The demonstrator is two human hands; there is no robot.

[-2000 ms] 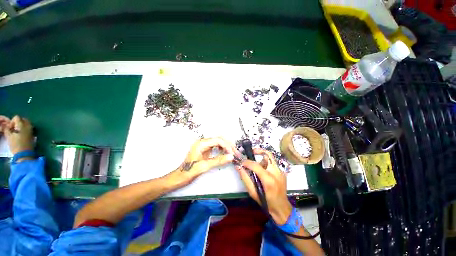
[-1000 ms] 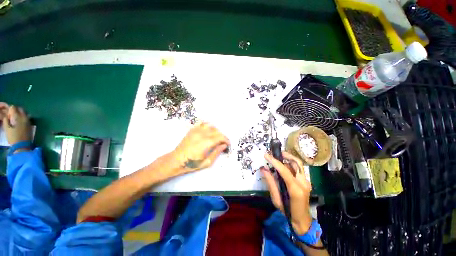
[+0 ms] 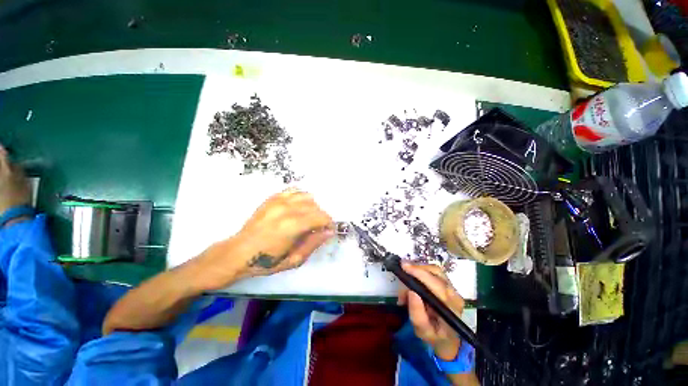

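Observation:
My right hand [image 3: 434, 301] holds the black soldering iron [image 3: 422, 288], its thin tip pointing up and left. My left hand [image 3: 290, 226] pinches a tiny part [image 3: 342, 228] at its fingertips, close to the iron tip; whether they touch is too small to tell. Both are over the white board [image 3: 317, 143]. A loose heap of small dark green-brown components [image 3: 245, 134] lies at the board's upper left. Small dark and silvery pieces [image 3: 392, 211] are scattered on its right side, beside the iron.
The fume fan [image 3: 490, 173], tan ring [image 3: 453, 230], yellow sponge [image 3: 601, 292] and bottle [image 3: 615, 117] stand at right. A yellow tray [image 3: 600, 45] is at upper right. A solder spool [image 3: 89, 231] and a neighbour's hand [image 3: 11, 183] are at left.
My right hand has turned the iron from pointing up to pointing up-left, its tip now by my left fingertips. My left hand stays near the board's lower middle. The view has shifted.

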